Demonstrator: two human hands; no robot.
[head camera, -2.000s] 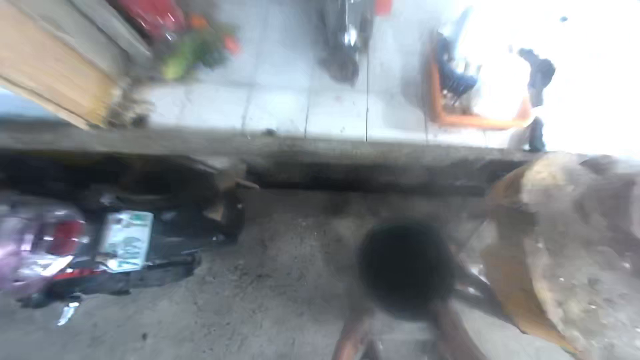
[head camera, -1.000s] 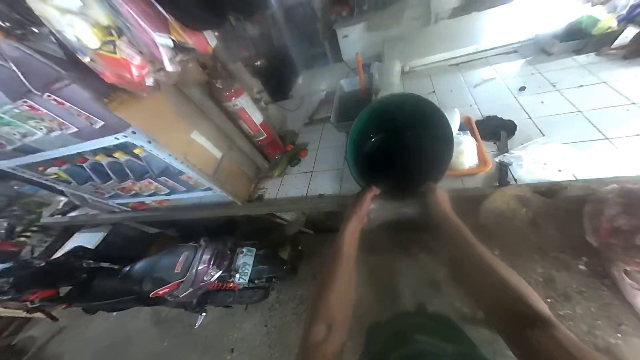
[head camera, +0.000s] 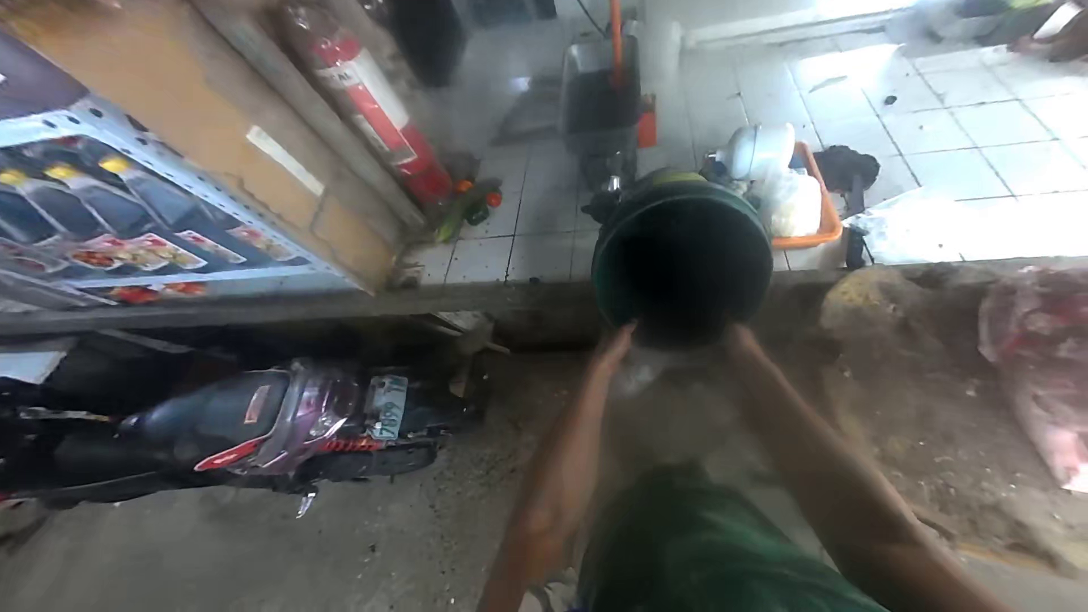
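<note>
A round dark green bucket (head camera: 605, 255) is tilted with its wide dark mouth toward me, over the raised edge of the tiled floor. My left hand (head camera: 619, 342) is at the lower left of its rim and my right hand (head camera: 741, 340) at the lower right; both grip it, though blur hides most of the fingers. Just right of the bucket stands an orange basket (head camera: 826, 200) holding a whitish plastic container (head camera: 761, 151) and a pale plastic bag (head camera: 795, 204). Behind the bucket is a grey dustpan-like bin (head camera: 600, 110) with an orange handle.
A parked motorcycle (head camera: 212, 416) is at the lower left, below a rack of bottles (head camera: 161, 191). A fire extinguisher (head camera: 382, 119) leans beside vegetables (head camera: 472, 208) on the tiles. The concrete step edge (head camera: 544, 296) runs across. Right lie a stone-like lump (head camera: 875, 310) and a reddish plastic bag (head camera: 1041, 357).
Two seconds ago the bucket was low over the concrete ground; it is now at the step edge, in both hands. The view has shifted a lot. Since one second ago, the hands still hold it.
</note>
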